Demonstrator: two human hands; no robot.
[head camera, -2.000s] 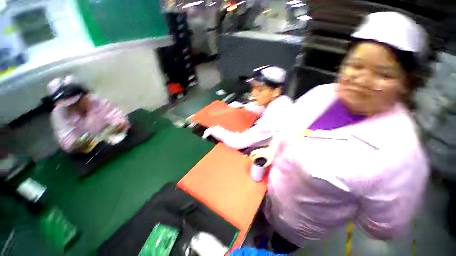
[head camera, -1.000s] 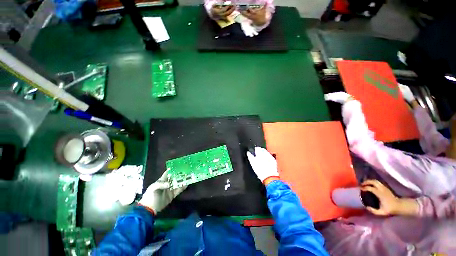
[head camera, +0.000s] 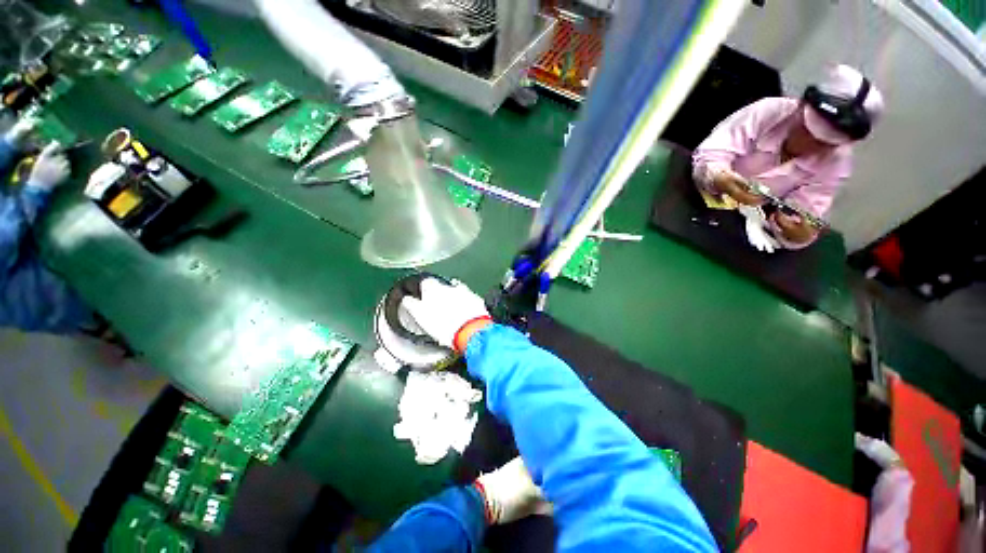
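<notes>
My right hand (head camera: 445, 313), in a white glove with an orange-red cuff, reaches left over the round silvery pot (head camera: 391, 351). Its fingers are at the pot's top beside a dark shape; whether they grip a tool is unclear. My left hand (head camera: 513, 491), gloved, is low over the black mat (head camera: 692, 416). My right sleeve hides its fingers, so its hold cannot be told. An edge of a green circuit board (head camera: 668, 464) shows beyond that sleeve. Crumpled white wipes (head camera: 436, 415) lie beside the pot.
A clear hood (head camera: 416, 211) hangs behind the pot. A slanting post with pens crosses the view. More boards (head camera: 287, 394) lie at left, some over a black bin (head camera: 287, 502). A black tool box (head camera: 146, 189) is far left, an orange-red mat (head camera: 800, 502) right. A person sits opposite.
The view has turned left. My right hand has moved from the mat's right side to the pot. The board between my hands is now mostly hidden by my right arm.
</notes>
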